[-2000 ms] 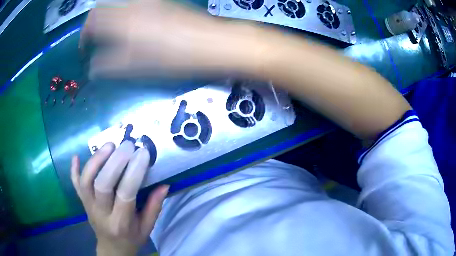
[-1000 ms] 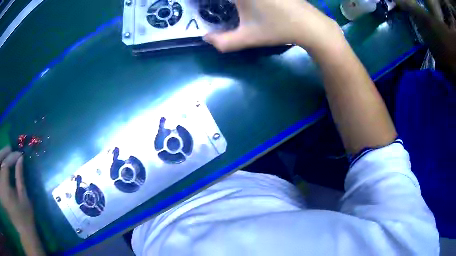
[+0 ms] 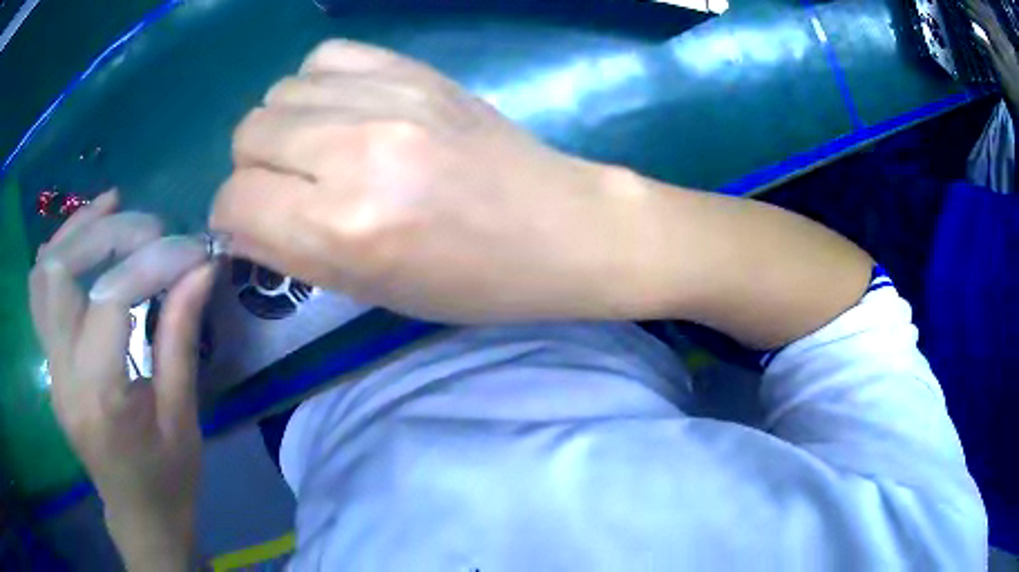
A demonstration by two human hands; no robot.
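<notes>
The silver metal plate (image 3: 248,346) lies on the dark-green surface at the left, mostly hidden under both hands; one round opening (image 3: 268,293) shows below my right hand. My left hand (image 3: 123,324), with pale finger cots on two fingers, is over the plate's left end, thumb and fingertips pinched on a tiny shiny part (image 3: 215,246). My right hand (image 3: 369,190) is above the plate with its fingertips curled down at the same tiny part. What the part is, and whether the right fingers grip it, cannot be told.
Small red-copper parts (image 3: 62,205) lie at the far left beside my left fingers. The edge of another plate (image 3: 648,6) shows at the top. Blue edging (image 3: 782,173) runs along the near side of the work surface. A neighbouring person's blue clothing (image 3: 970,358) is at the right.
My right hand has left the far plate and come left over the near plate. My left hand has moved from the red parts to meet it. The view has shifted, so the far plate is nearly out of frame.
</notes>
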